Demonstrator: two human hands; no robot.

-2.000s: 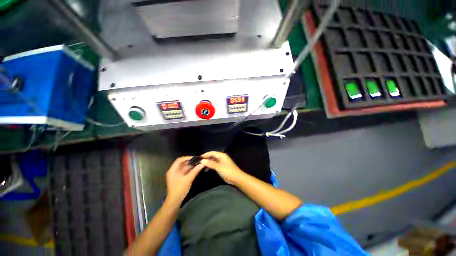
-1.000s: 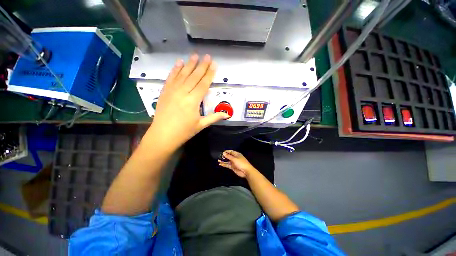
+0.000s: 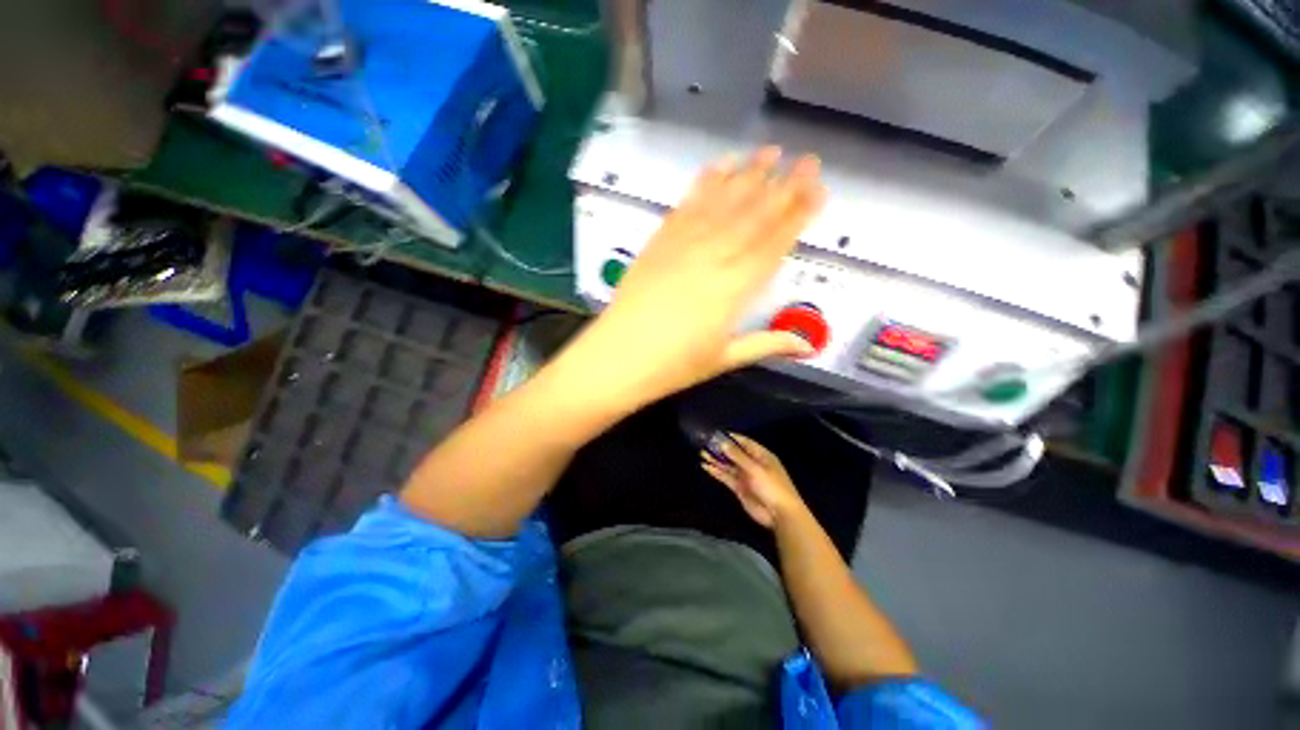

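Observation:
The white-silver press (image 3: 855,264) stands in front of me. My left hand (image 3: 727,264) lies flat over the left part of its front panel, palm down and holding nothing. Its thumb is at the red emergency stop button (image 3: 801,330); contact is hard to tell. My right hand (image 3: 753,478) is low over my lap, below the press edge, with a small dark watch unit (image 3: 720,448) at its fingertips. The unit is partly hidden and blurred. A green button (image 3: 616,270) shows left of my left hand, and another green button (image 3: 1004,382) at the panel's right end.
A blue power box (image 3: 406,107) with cables is left of the press. A black compartment tray (image 3: 357,407) is low at left, beside a cardboard box (image 3: 221,407). At right, a black tray (image 3: 1237,385) over a red-pink one holds red- and blue-lit units. Pale cables (image 3: 970,464) hang below the press.
Over two seconds my left hand has left the small unit and reached the press panel; my right hand keeps it. The view has turned left. Lit units have changed from green to red, one now blue.

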